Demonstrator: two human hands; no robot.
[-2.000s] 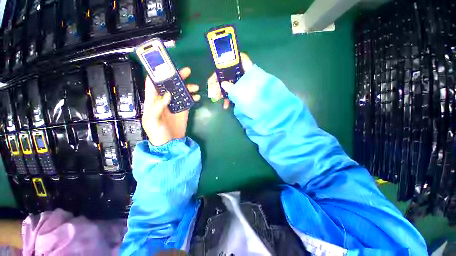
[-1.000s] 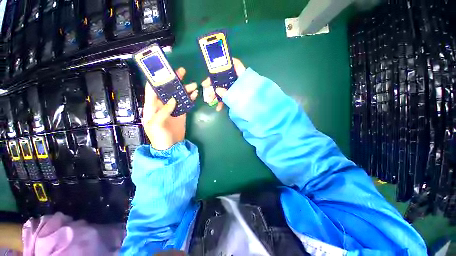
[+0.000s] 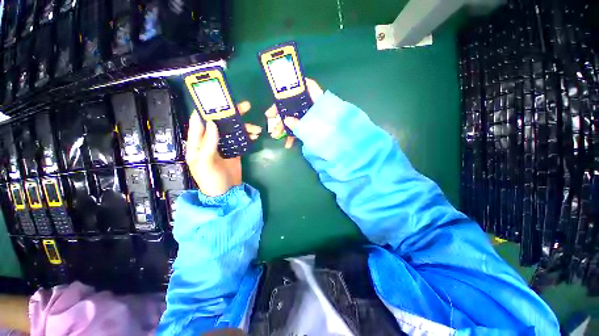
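Note:
My left hand (image 3: 213, 161) holds a black keypad phone (image 3: 233, 136) face up, with a yellow frame round its lit, mostly white screen. My right hand (image 3: 289, 121) holds a second phone (image 3: 285, 72) of the same kind, also face up, with its screen lit white. The thumb rests on its lower keypad, and the sleeve hides part of the hand. Something small and green shows at the right hand's fingers. The two phones are side by side and apart, above the green bench mat (image 3: 354, 72).
Black trays (image 3: 98, 226) at left hold phones, some face up, others backs up. A further tray (image 3: 164, 49) lies at the far left. A pale metal post (image 3: 420, 23) stands on the bench. A tall black tray stack (image 3: 525, 131) is at right. A pink sleeve (image 3: 79, 315) shows lower left.
The left phone has turned slightly more upright, and my left thumb has moved off its keys to its side. Both screens have changed from dark blue to mostly white. The right phone has shifted slightly left.

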